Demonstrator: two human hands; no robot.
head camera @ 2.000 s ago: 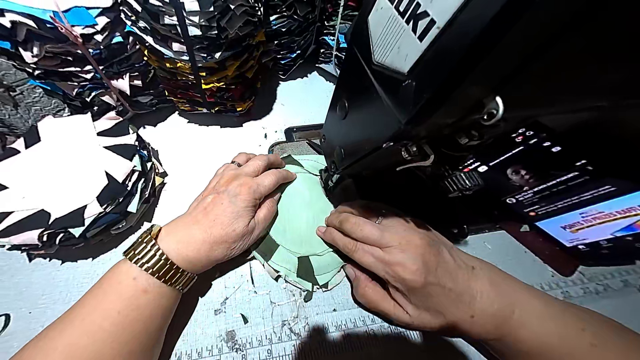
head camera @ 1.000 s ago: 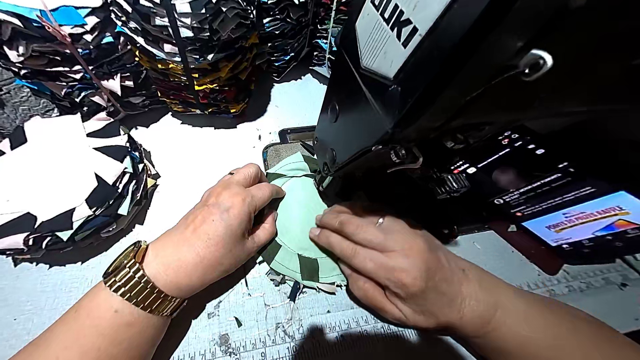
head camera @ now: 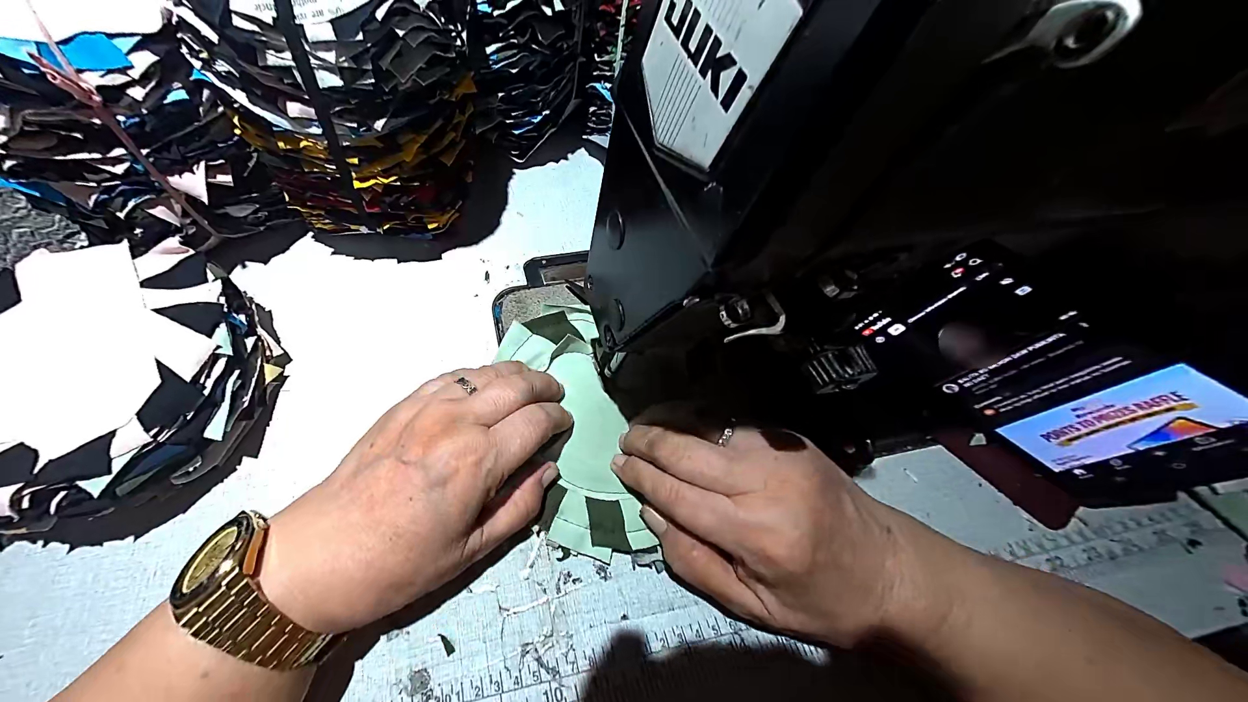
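Observation:
A round pale green fabric piece (head camera: 582,419), edged with green and dark fabric tabs, lies under the head of a black Juki sewing machine (head camera: 663,244). Across its left side rests my left hand (head camera: 429,478), fingers bent and fingertips pressing the cloth; a gold watch (head camera: 239,590) is on that wrist. My right hand (head camera: 751,517) presses the right edge with its fingertips, close below the machine head. Both hands lie flat on the cloth rather than pinching it. Shadow and the machine head hide the needle and presser foot.
A stack of layered round fabric pieces (head camera: 88,370) lies at the left. Tied fabric bundles (head camera: 361,127) stand behind it. A lit phone (head camera: 1102,390) leans at the right beside the machine. A printed ruler scale (head camera: 546,673) runs along the table's near side, among thread scraps.
The green fabric piece has turned under the machine head, so different dark tabs show at its near edge. Both hands remain on it, with only small shifts.

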